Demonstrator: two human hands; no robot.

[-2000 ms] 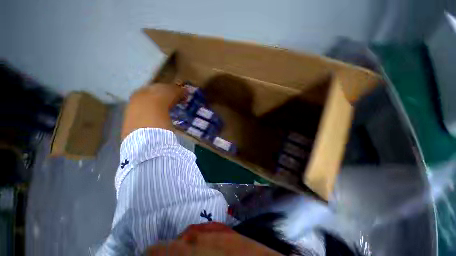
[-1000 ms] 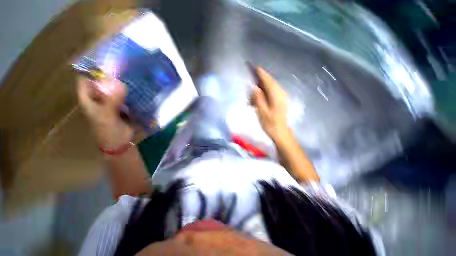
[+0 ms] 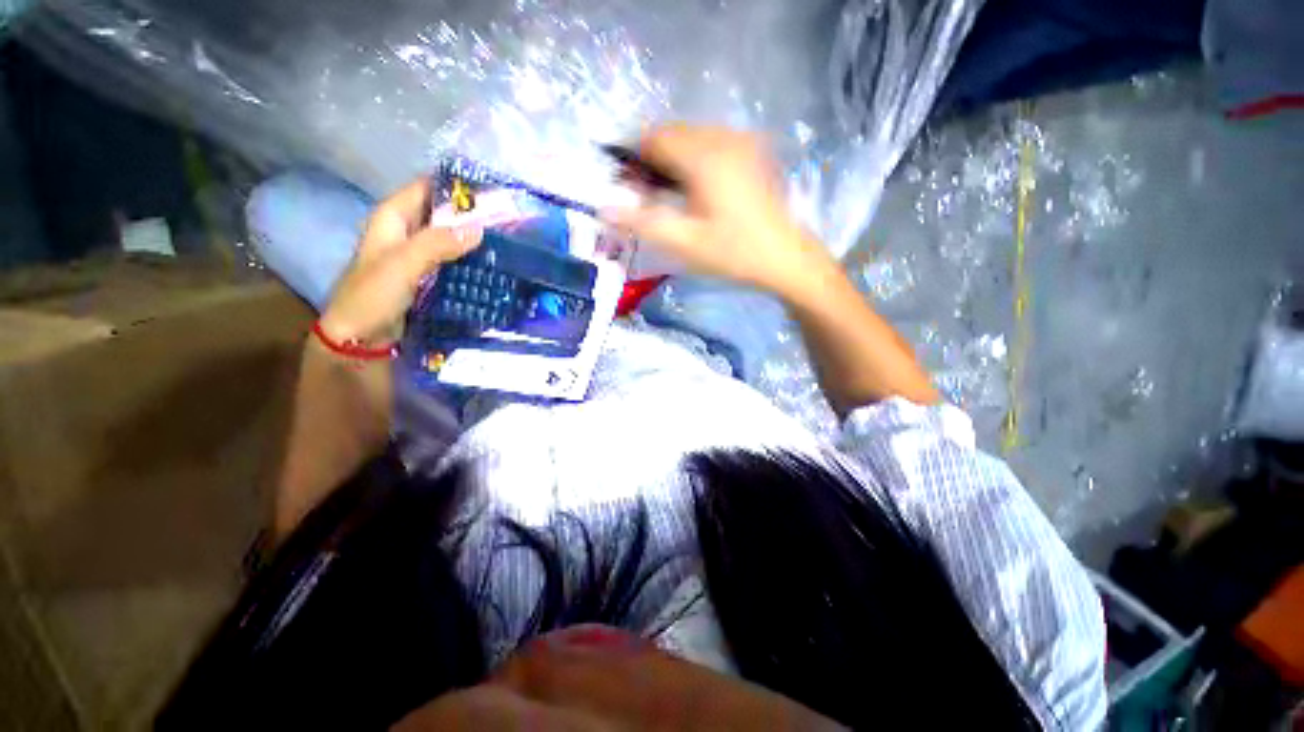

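Note:
A retail box with a white-edged face and a black keypad picture is held over the lap, face up. My left hand grips it by its left side, thumb on the face. My right hand is a little blurred just beyond the box's upper right corner and holds a thin black cutter. I cannot tell whether the cutter touches the box. The big clear waste bag spreads beyond the box, with shiny film scraps in it.
The open shipping carton stands at the left. Clear scraps lie on the grey floor at the right, beside a yellow line. A red patch shows between the legs. A green-edged bin and an orange item are at the lower right.
The view has turned from the carton to the lap. My left hand has brought the retail box from over the carton to in front of me. My right hand with the cutter is now close to it.

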